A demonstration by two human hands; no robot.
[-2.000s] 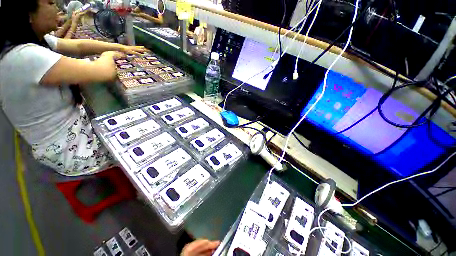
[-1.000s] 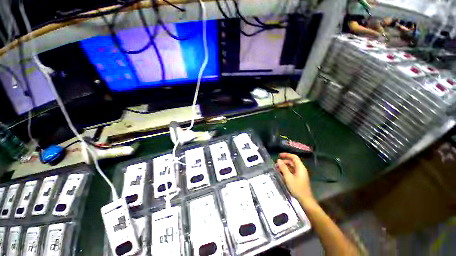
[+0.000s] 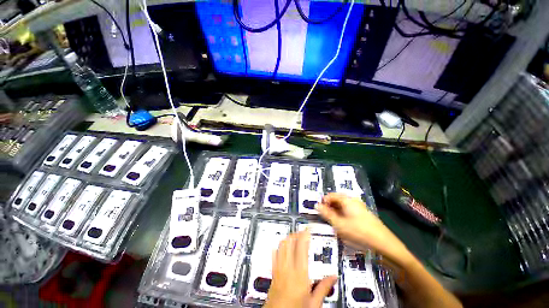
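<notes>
A clear blister tray (image 3: 150, 289) holds white electronic units in two rows. My left hand (image 3: 295, 271) is at its front row, fingers along one white unit (image 3: 323, 255) and thumb across its lower part. My right hand (image 3: 349, 219) reaches in from the right, fingertips bunched by the lower end of a back-row unit (image 3: 311, 183); whether they pinch anything is hidden. A white USB cable (image 3: 165, 72) runs down to a unit (image 3: 183, 219) resting raised over the front-left pocket. Another white lead meets the second front-row unit (image 3: 226, 255).
A second filled tray (image 3: 129, 222) lies left. Two white scanners (image 3: 201, 137) (image 3: 283, 147) lie behind the trays, near a blue mouse (image 3: 141, 119) and water bottle (image 3: 90, 87). A black-and-red tool (image 3: 421, 210) lies right, before stacked trays (image 3: 511, 168). Monitors (image 3: 277, 42) and hanging cables stand behind.
The view has swung left and the tray appears further right. My left hand has come into view over the front row. My right hand has moved from the tray's right edge in over the units.
</notes>
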